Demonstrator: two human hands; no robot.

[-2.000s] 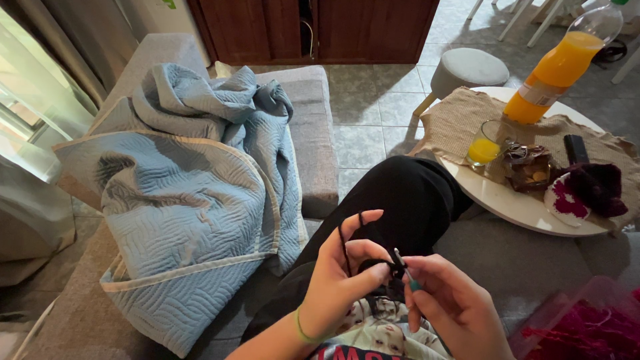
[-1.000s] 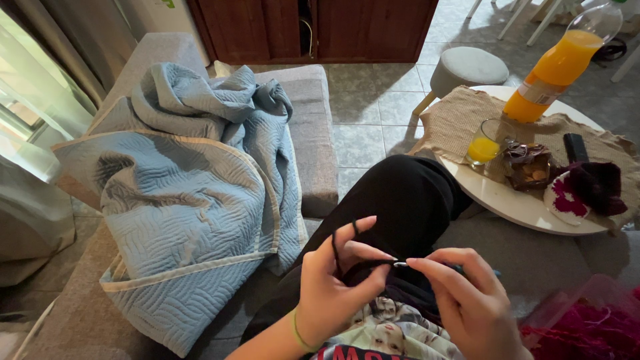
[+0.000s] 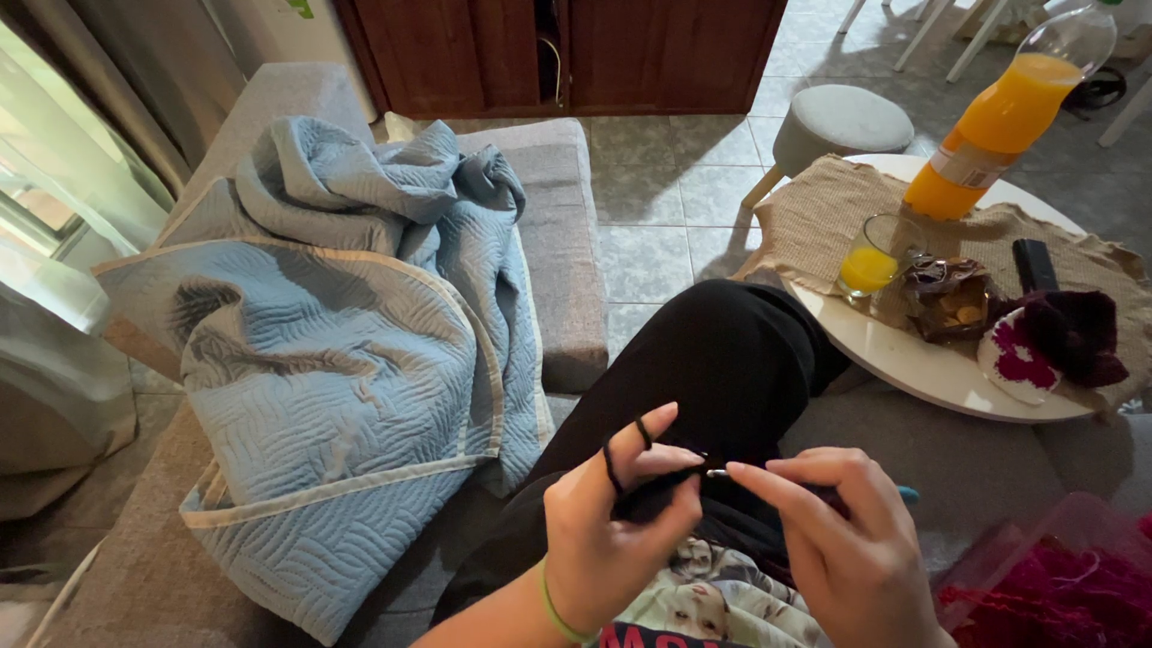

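Observation:
Dark yarn [image 3: 609, 466] loops around the raised index finger of my left hand [image 3: 605, 517], and its thumb and another finger pinch a small dark piece of yarn work. A green band circles that wrist. My right hand [image 3: 841, 531] holds a crochet hook [image 3: 717, 472]; its metal tip points left, close beside the pinched yarn, and its teal end shows behind the fingers. Whether the tip is inside a loop is too small to tell. Both hands are above my lap, over a printed shirt [image 3: 706, 598].
A light blue quilt [image 3: 333, 360] lies on the grey sofa [image 3: 549, 243] at left. On the round table [image 3: 909, 373] stand an orange drink bottle [image 3: 1003, 126], a glass [image 3: 873, 261], an opened snack package [image 3: 948, 301] and a crocheted item [image 3: 1021, 360]. Magenta yarn [image 3: 1053, 585] lies at lower right.
Two seconds ago the hands were close together with the hook upright at the yarn; now the hook lies flatter and my right hand is farther right. The left index finger has lowered slightly.

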